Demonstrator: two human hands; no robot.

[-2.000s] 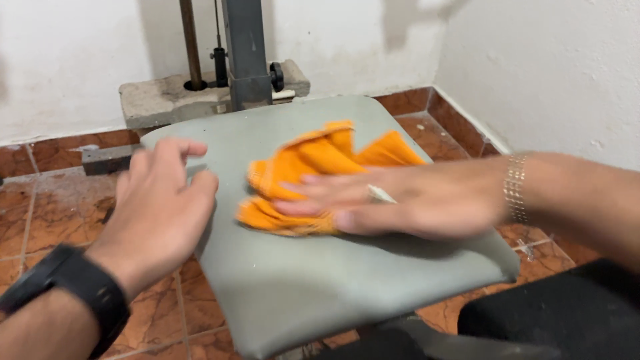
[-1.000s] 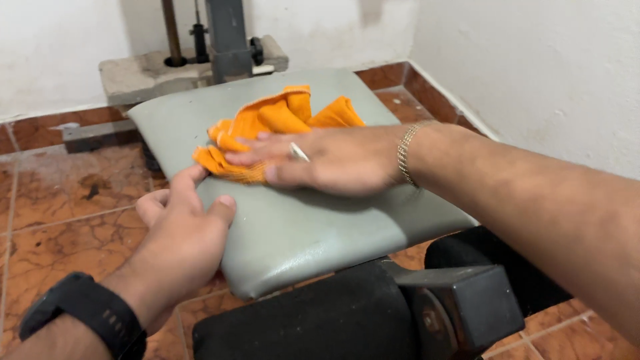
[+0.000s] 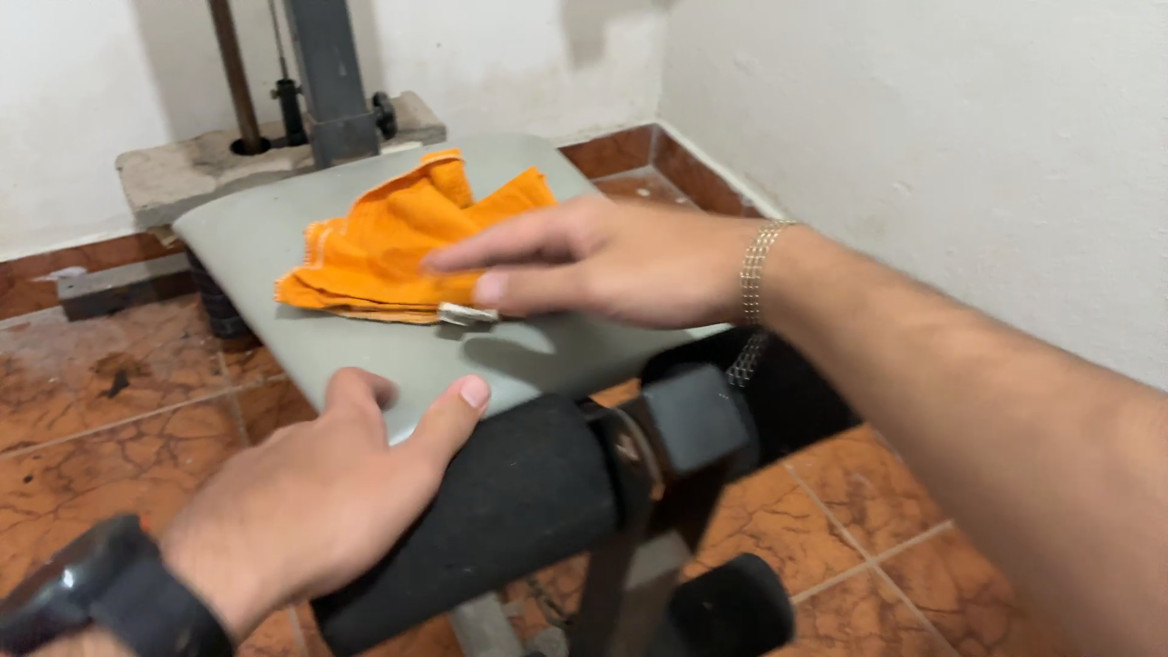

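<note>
A crumpled orange cloth with a pale label at its near edge lies on the grey padded seat of an exercise machine. Over the cloth's right side is my right hand, fingers apart and slightly blurred; whether its fingertips touch the cloth I cannot tell. A chain bracelet hangs at that wrist. My left hand, with a black watch on the wrist, rests at the seat's near left corner beside a black foam roller, thumb and fingers apart.
Behind the seat stand a grey metal upright, a brown rod and a concrete-like block. A metal joint and a second roller are at the near edge. White walls and reddish floor tiles surround the machine.
My right hand, pressed flat on the cloth before, now has its fingers raised at the cloth's right side. My left hand has moved nearer along the seat's edge to the foam roller.
</note>
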